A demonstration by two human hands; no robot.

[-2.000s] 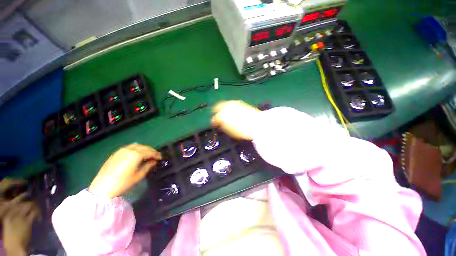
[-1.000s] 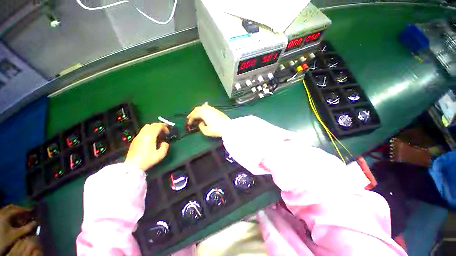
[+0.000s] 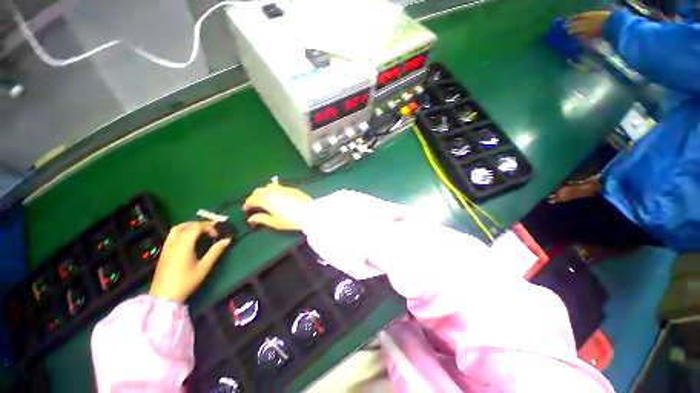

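Observation:
My left hand (image 3: pixel 184 259) grips a dark display unit (image 3: pixel 222 230) between thumb and fingers over the bench. My right hand (image 3: pixel 278 207) is just to its right, fingers curled on a small dark piece that looks like another unit, mostly hidden. Thin black leads (image 3: pixel 242 203) with white tags (image 3: pixel 212 216) run behind both hands. The near foam tray (image 3: pixel 288 281) lies below my hands. It holds several round-faced units, such as one with a red and white mark (image 3: pixel 244 310), and has a bare pocket in its back row.
A left foam tray (image 3: pixel 165 222) holds lit units. Two power supplies (image 3: pixel 295 104) stand behind the leads; yellow leads (image 3: pixel 445 178) run to the bench edge. Another filled tray (image 3: pixel 506 180) lies right. A red crate (image 3: pixel 529 239) is below the edge. A person in blue (image 3: pixel 660 153) reaches over a blue bin.
A tray unit from the back row was taken out between the first two frames, and both hands moved to the leads. They stay there now. The view has shifted right, and the person in blue has appeared.

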